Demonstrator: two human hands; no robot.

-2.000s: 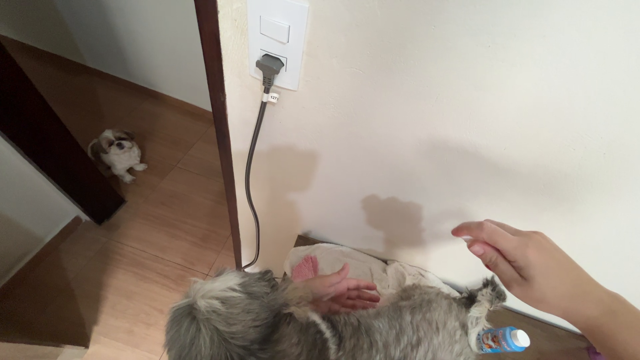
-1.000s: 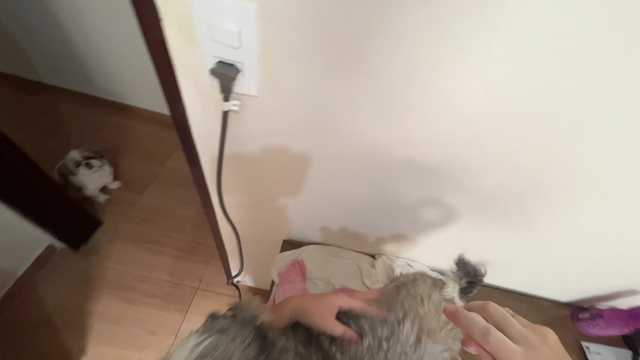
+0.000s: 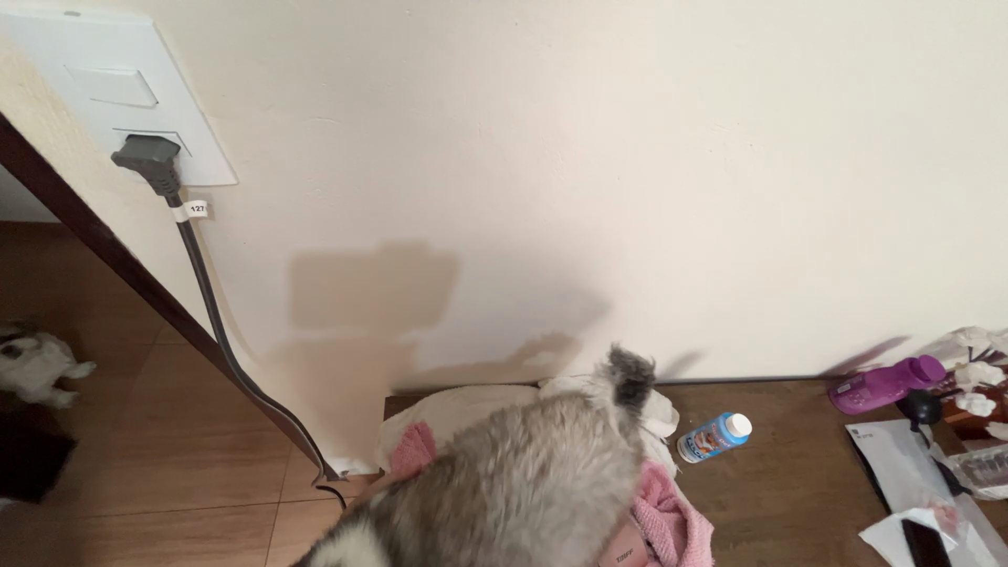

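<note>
A grey and white long-haired dog (image 3: 520, 472) stands at the bottom middle with its back to the camera and its dark-tipped tail (image 3: 630, 378) raised. A sliver of skin, seemingly my left hand (image 3: 379, 490), shows at the dog's far side; the rest is hidden behind its fur. My right hand is out of view. Under and behind the dog lies a cream towel (image 3: 465, 402). A pink towel (image 3: 673, 516) is bunched at its right, beside a smooth pink object (image 3: 622, 549) marked Taiff, cut off by the frame's edge.
A blue and white bottle (image 3: 713, 438) stands on the wooden table (image 3: 764, 488). Farther right are a purple bottle (image 3: 882, 384), white flowers (image 3: 976, 376) and papers (image 3: 898, 457). A black cord (image 3: 209, 291) hangs from the wall outlet at left. Another small dog (image 3: 39, 366) is on the floor.
My right hand, earlier at the dog's rear, has left the view. My left hand, earlier on the dog's back, is now mostly hidden. The view has shifted right.
</note>
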